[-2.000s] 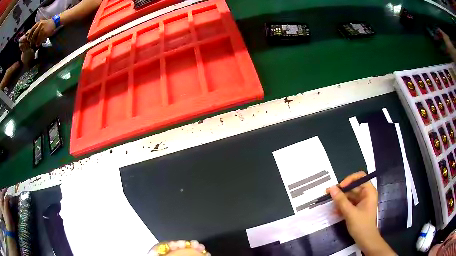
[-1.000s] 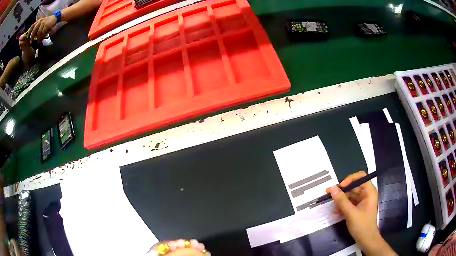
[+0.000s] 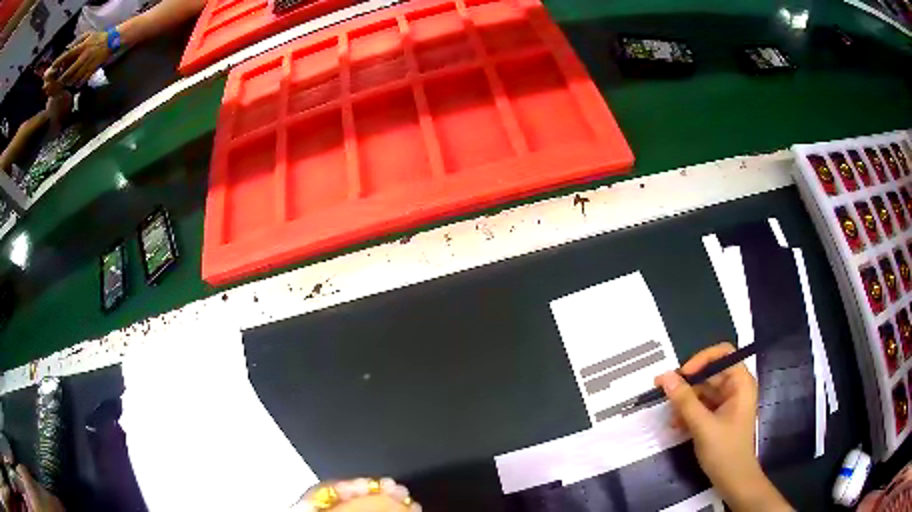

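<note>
A white liner sheet point(image 3: 610, 318) with grey adhesive strips point(image 3: 622, 362) lies on the dark mat. My right hand point(image 3: 715, 405) holds black tweezers point(image 3: 718, 364) like a pen, their tips at the lowest grey strip. A white-edged band point(image 3: 560, 458) and a glossy black film sheet point(image 3: 775, 300) lie below and to the right. Of my left arm only the beaded bracelet and a bit of wrist point(image 3: 362, 500) show at the bottom edge; the left hand itself cannot be made out.
Blank white sheets point(image 3: 200, 410) lie at left. A red parts tray point(image 3: 400, 150) and phone units point(image 3: 655, 54) are on the green belt point(image 3: 700, 110) behind the scuffed white edge. A white compartment tray point(image 3: 840, 240) stands at right, a small white object point(image 3: 851, 475) below it. Another person's hands point(image 3: 85, 58) show upper left.
The red tray and the phone units on the belt have moved to the right. My right hand and the tweezers have stayed almost in place at the lowest strip.
</note>
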